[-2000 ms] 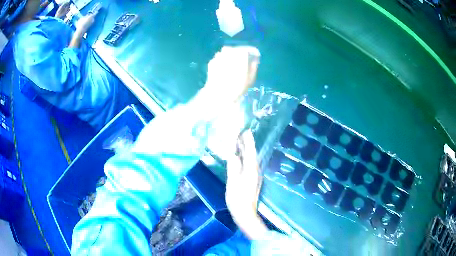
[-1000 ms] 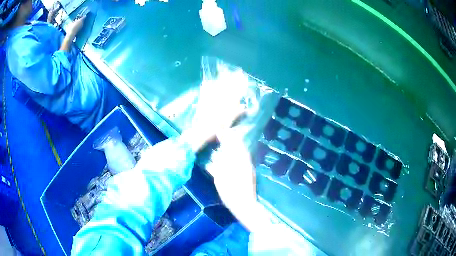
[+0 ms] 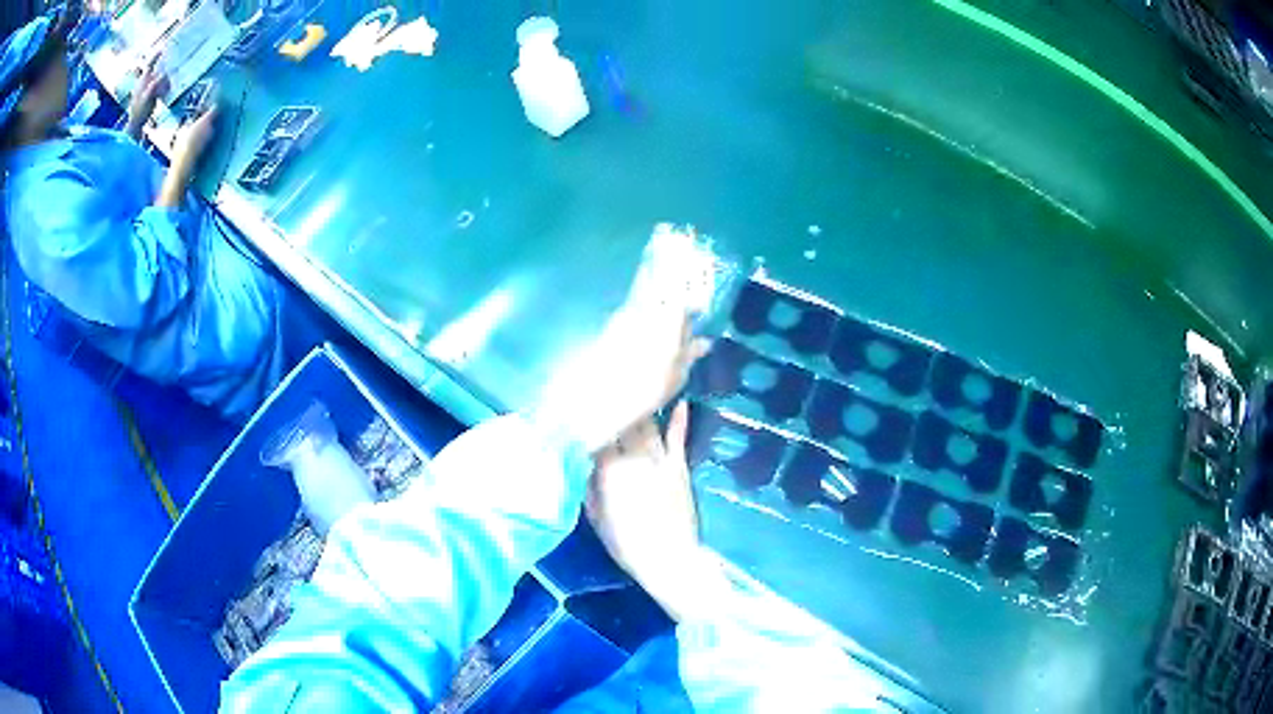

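Note:
A clear liner sheet (image 3: 894, 349) lies on the green mat, with black adhesive pads (image 3: 959, 449) in a three-row grid, each with a round centre. My left hand (image 3: 628, 374) is at the sheet's left edge, strongly overexposed. Crumpled shiny film (image 3: 684, 258) shows just beyond its fingers. My right hand (image 3: 649, 502) is just below it, near the sheet's lower left corner, its fingertips close to my left hand. Glare hides whether either hand grips the film.
Blue bin (image 3: 189, 523) with small packets and a whitish bag (image 3: 332, 467) at left. White bottle (image 3: 549, 87) beyond the hands. Dark housings (image 3: 1212, 426) at the right edge; another (image 3: 279, 148) at upper left. A person in a light-blue smock (image 3: 119, 265) works at upper left.
The view has shifted, so the sheet and bottle appear further left. The film, earlier spread around my left hand, now shows as a smaller bunch beyond it. More of the bin is uncovered.

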